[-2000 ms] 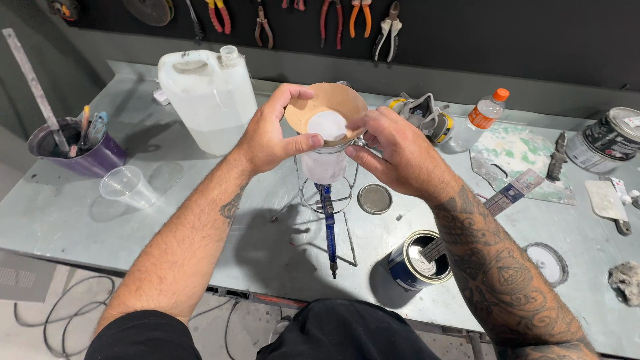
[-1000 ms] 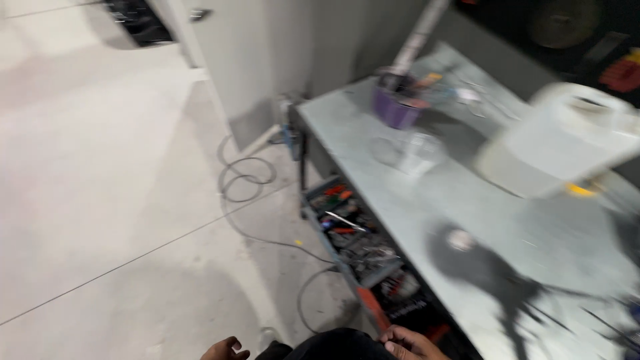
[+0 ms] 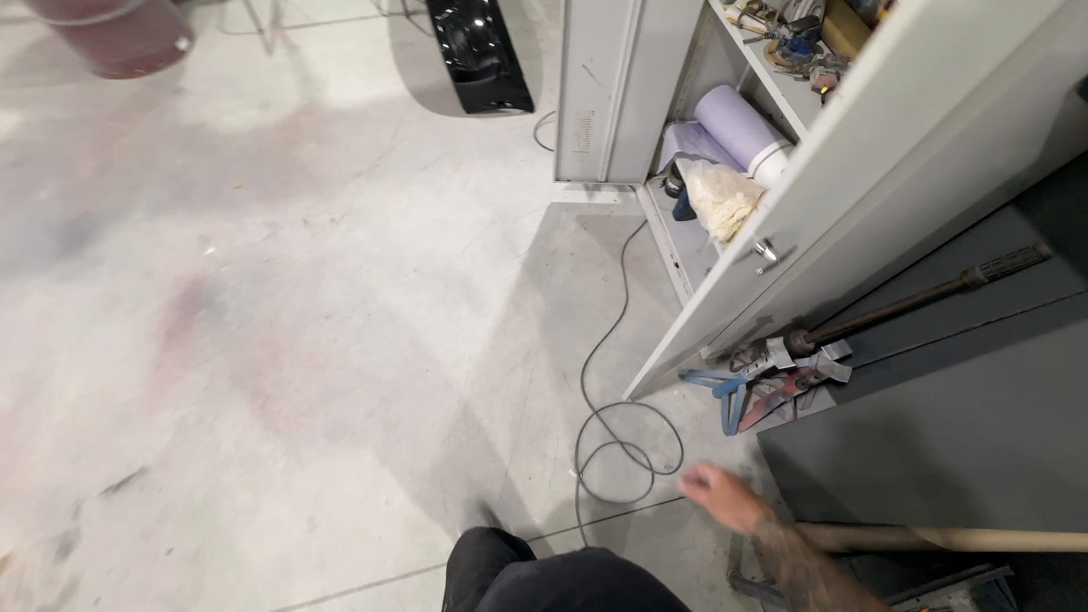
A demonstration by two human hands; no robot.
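Observation:
My right hand (image 3: 722, 495) hangs low at the right of the view, blurred, with its fingers curled; nothing can be made out in it. It is nearest to a coiled grey cable (image 3: 629, 455) on the floor. My left hand is out of view. Beyond stands a grey metal cabinet with its door (image 3: 765, 195) swung open. Its lower shelf holds a lilac roll (image 3: 741, 127) and a plastic bag with pale contents (image 3: 722, 200). Sanders or similar power tools (image 3: 795, 42) lie on the shelf above.
The cable crosses the concrete floor (image 3: 340, 340). Metal stands with blue and red feet (image 3: 765, 387) are beside the cabinet door. A glossy black panel (image 3: 483, 55) and a reddish drum (image 3: 119, 38) are farther off. A cardboard tube or pale edge (image 3: 943, 539) is at lower right.
The view has swung left from the bench to the floor and cabinet. Two seconds ago both hands held a paper strainer over a cup; now only my right hand shows, away from it.

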